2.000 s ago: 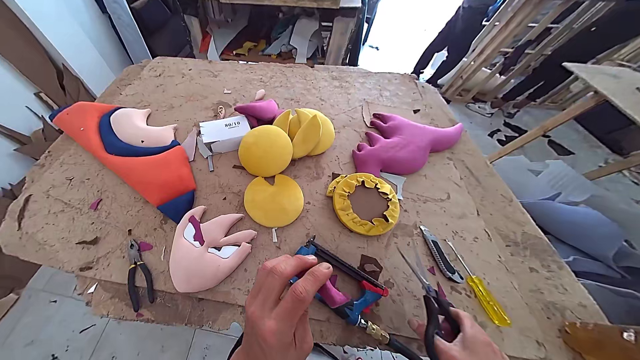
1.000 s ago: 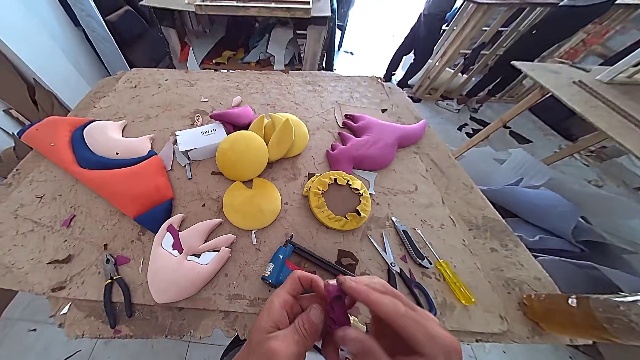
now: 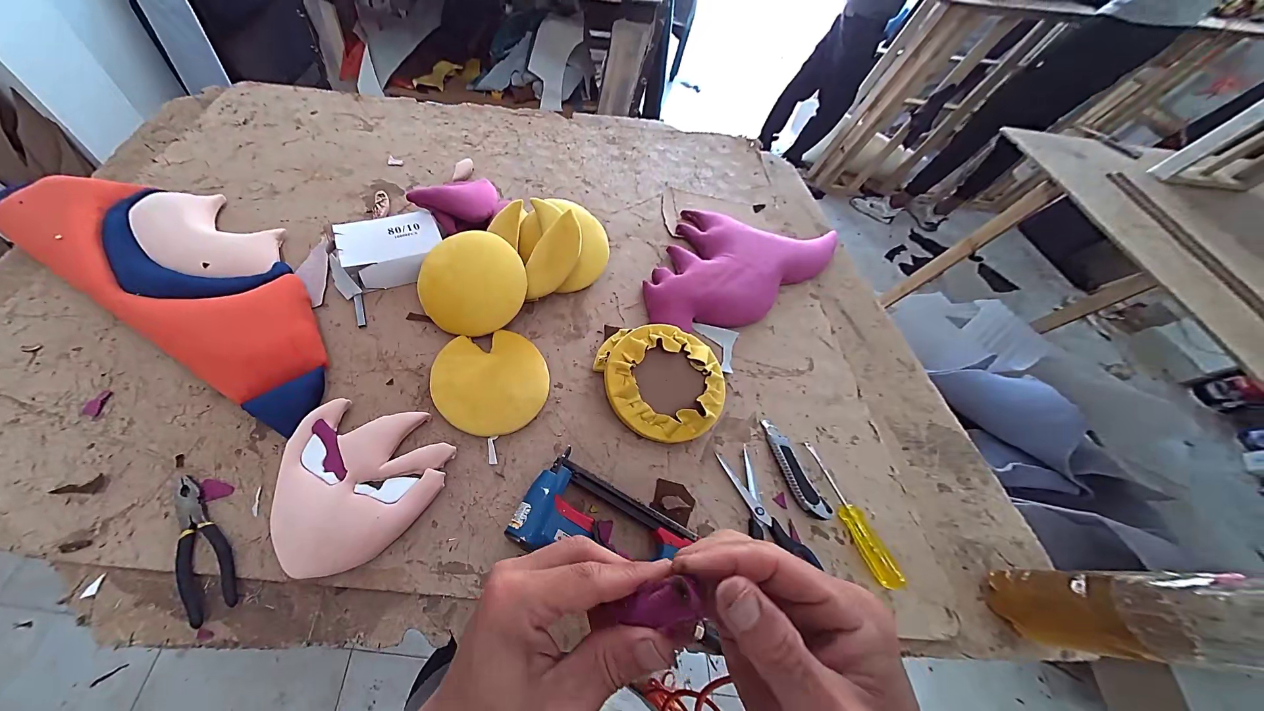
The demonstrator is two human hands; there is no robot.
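Note:
My left hand [image 3: 573,622] and my right hand [image 3: 790,612] pinch a small magenta fabric-covered piece [image 3: 664,604] between them at the table's near edge. Just beyond them lies a blue and red staple gun [image 3: 543,509], partly hidden by the fingers. Scissors [image 3: 758,504], a utility knife [image 3: 795,469] and a yellow-handled screwdriver [image 3: 869,543] lie right of it. A yellow ring with gathered fabric [image 3: 617,380] lies farther back. The left side holds a pink padded face piece [image 3: 336,523] and pliers [image 3: 202,553].
Yellow padded discs [image 3: 472,281], a white box [image 3: 385,247], a magenta padded shape [image 3: 736,267] and an orange and blue padded piece [image 3: 217,326] lie on the worktable [image 3: 296,128]. A brown-ended roll [image 3: 1047,607] is at right. People's legs [image 3: 834,74] show beyond.
My right hand has let go of the scissors, which now lie on the table. My left hand has left the staple gun area, and both hands have come together around the magenta piece.

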